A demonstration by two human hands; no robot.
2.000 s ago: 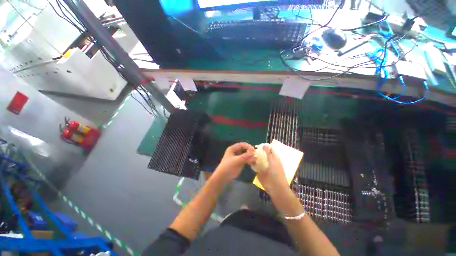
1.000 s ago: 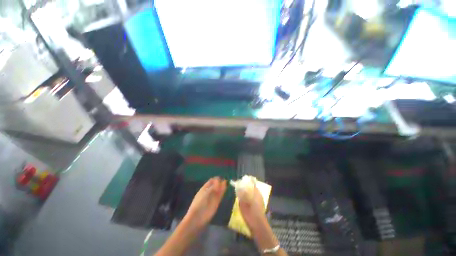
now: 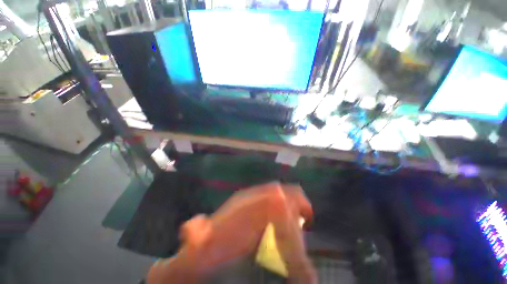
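Observation:
My left hand (image 3: 228,233) is raised in front of me, blurred, its fingers reaching over to my right hand (image 3: 294,222). The two hands overlap and seem to touch. A pale yellow sheet (image 3: 271,254) shows below and between them, partly covered by the hands. A small off-white bit (image 3: 301,222) shows at my right hand's fingers; the rest of that wad is hidden. The blur hides whether my left fingers grip anything.
A black slatted panel (image 3: 158,213) lies at the left of the bench. Dark panels (image 3: 369,255) lie at the right. A lit panel (image 3: 495,236) glows at the right edge. The raised shelf (image 3: 233,142) holds monitors (image 3: 256,50), a black computer tower (image 3: 147,72) and blue cables (image 3: 383,166).
My hands were apart and now come together, larger in view, covering most of the off-white wad and yellow sheet. The view has shifted up towards the monitors. The glowing panel has appeared at right.

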